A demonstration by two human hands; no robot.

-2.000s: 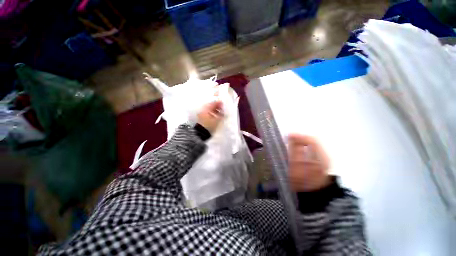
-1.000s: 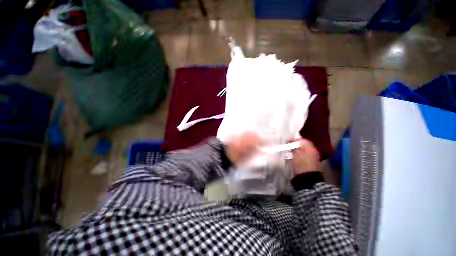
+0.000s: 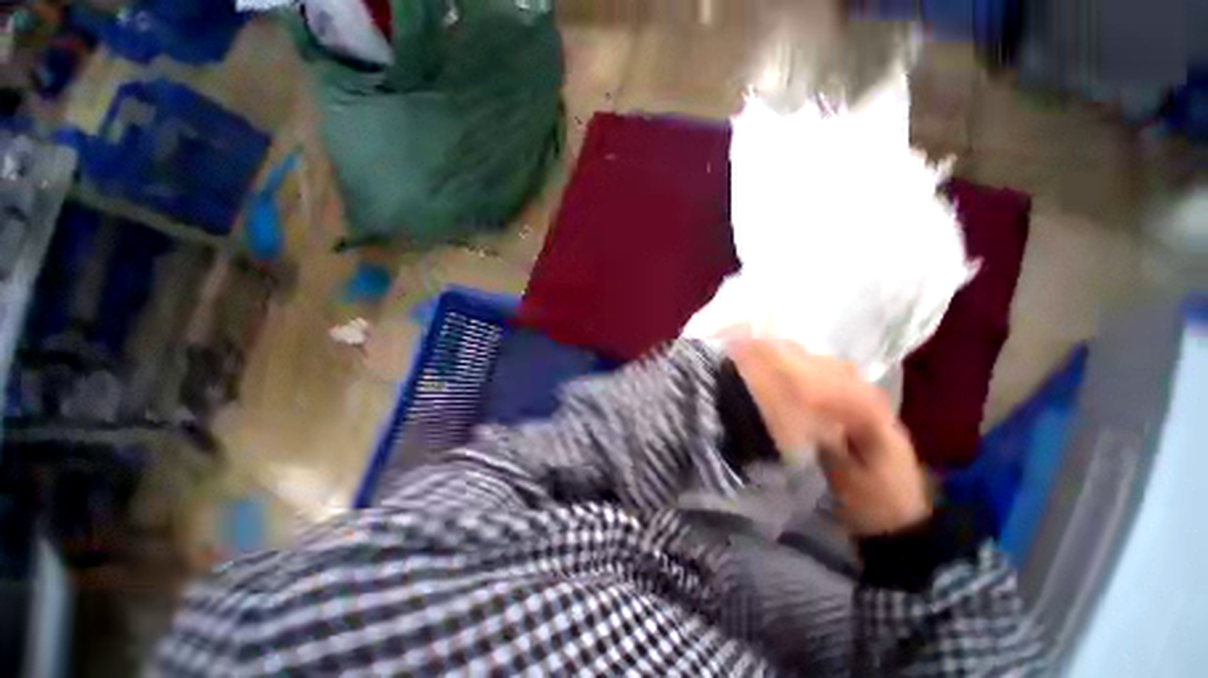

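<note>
A bunch of white fabric pieces (image 3: 848,225) with frayed edges lies over the dark red cloth (image 3: 636,225) in front of me. Its near end runs down towards my lap, under my hands. My left hand (image 3: 795,391) is at the near part of the bunch. My right hand (image 3: 881,464) is close beside it, with the fingers of both hands meeting or overlapping. Both hands are blurred. Whether the fingers grip the fabric cannot be told clearly.
A blue plastic crate (image 3: 444,364) stands at the left, beside the red cloth. A green sack (image 3: 444,126) is on the floor beyond it. Blue crates (image 3: 186,146) are at the far left. The white table's grey edge (image 3: 1106,464) is at the right.
My right hand has come off the table to the white bunch and both hands have come together. The narrow white strip seen between them is no longer visible. The view has swung left.
</note>
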